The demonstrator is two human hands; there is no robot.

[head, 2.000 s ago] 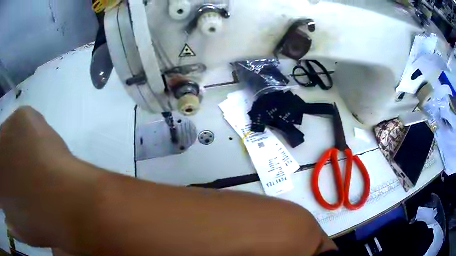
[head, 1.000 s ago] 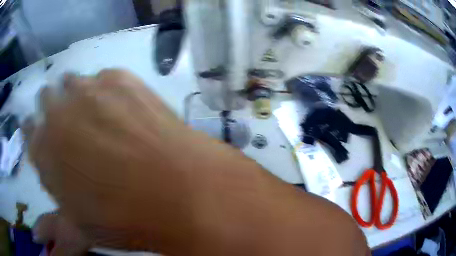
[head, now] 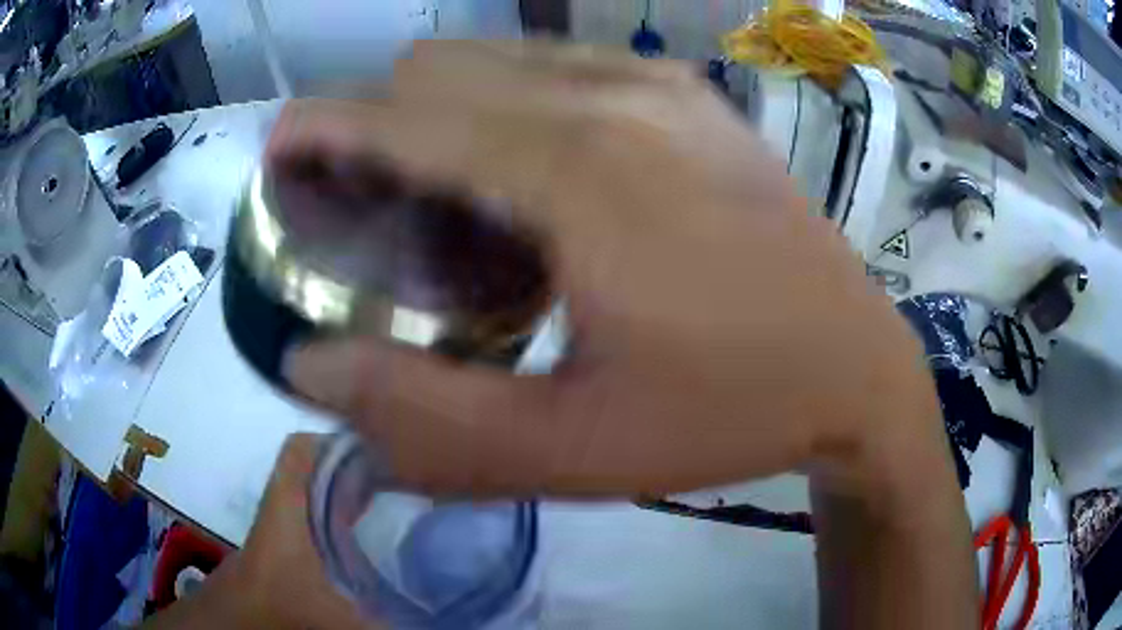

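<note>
A large bottle lid (head: pixel 369 246), dark with a shiny gold band, is blurred close to the camera. My right hand (head: pixel 640 283) grips it from above and the right. The lid is off the clear water bottle (head: pixel 431 554), whose open round mouth shows just below it. My left hand (head: pixel 289 523) is around the bottle's left side at the lower edge; most of its fingers are hidden behind the bottle. The bottle's body is cut off by the frame's bottom edge.
The sewing machine (head: pixel 954 209) stands at the right with yellow cloth (head: pixel 806 43) on top. Red-handled shears (head: pixel 1009 566) and black labels (head: pixel 966 412) lie right. A plastic bag with white tags (head: pixel 154 302) lies left. A red bin (head: pixel 191 566) is below the table edge.
The view has swung left. The bottle and its lid have come up close to the camera, apart from each other. My right hand has taken hold of the lid and my left hand holds the bottle.
</note>
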